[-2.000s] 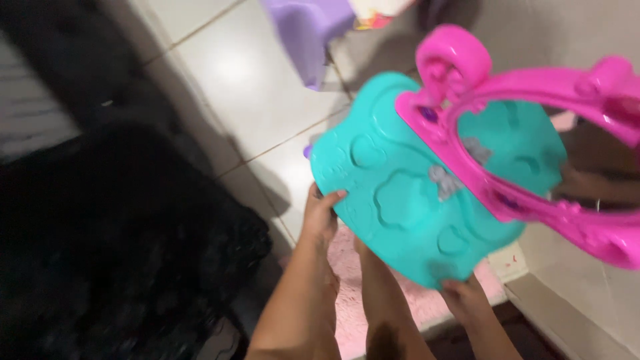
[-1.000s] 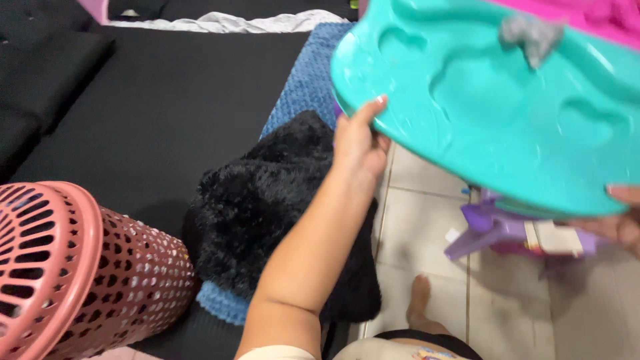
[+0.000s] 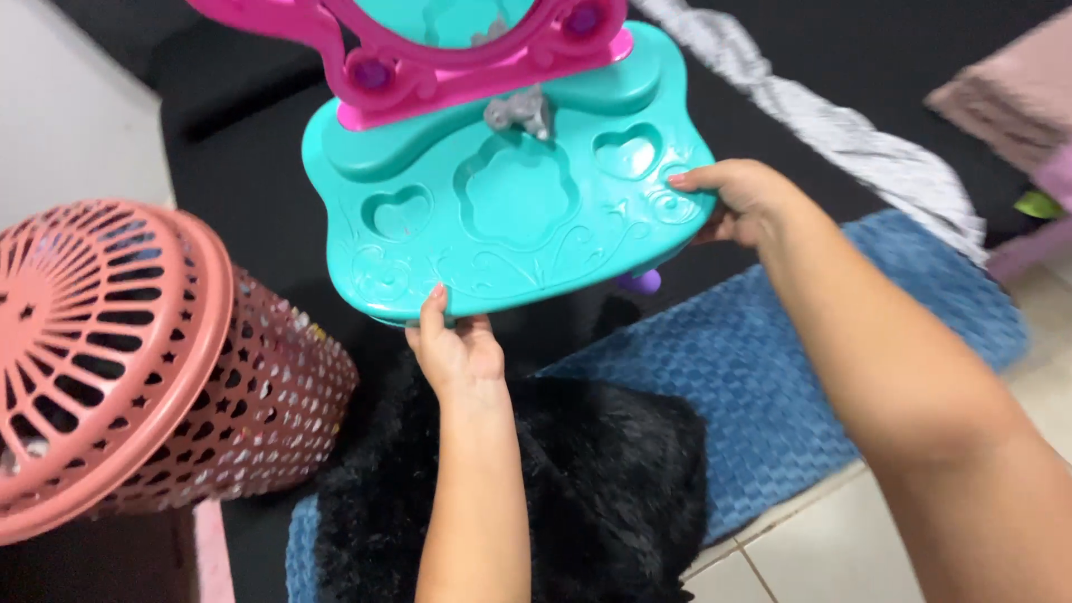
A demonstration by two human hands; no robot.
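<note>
Between my hands I hold a teal plastic toy vanity top [image 3: 519,201] with heart-shaped recesses and a scalloped one. A pink mirror frame [image 3: 477,79] stands along its back edge, its upper part cut off by the view. My left hand [image 3: 456,347] grips the front left edge, thumb on top and fingers beneath. At the right end, my right hand [image 3: 737,201] pinches the edge the same way, its fingers partly hidden. A small grey plastic piece [image 3: 521,113] is on the teal surface near the frame. Below the top, a purple knob [image 3: 643,281] shows.
A pink perforated laundry basket with a lid [image 3: 268,385] stands at the left. Under the toy are a black padded surface [image 3: 260,218], a black furry cushion or cover [image 3: 603,469] and a blue textured blanket [image 3: 754,377]. Tiled floor [image 3: 812,536] shows at the lower right.
The view has swung from the tiled floor to the black padded surface and basket. Both hands still hold the toy, which is now over that surface; a second ago it was partly over the floor.
</note>
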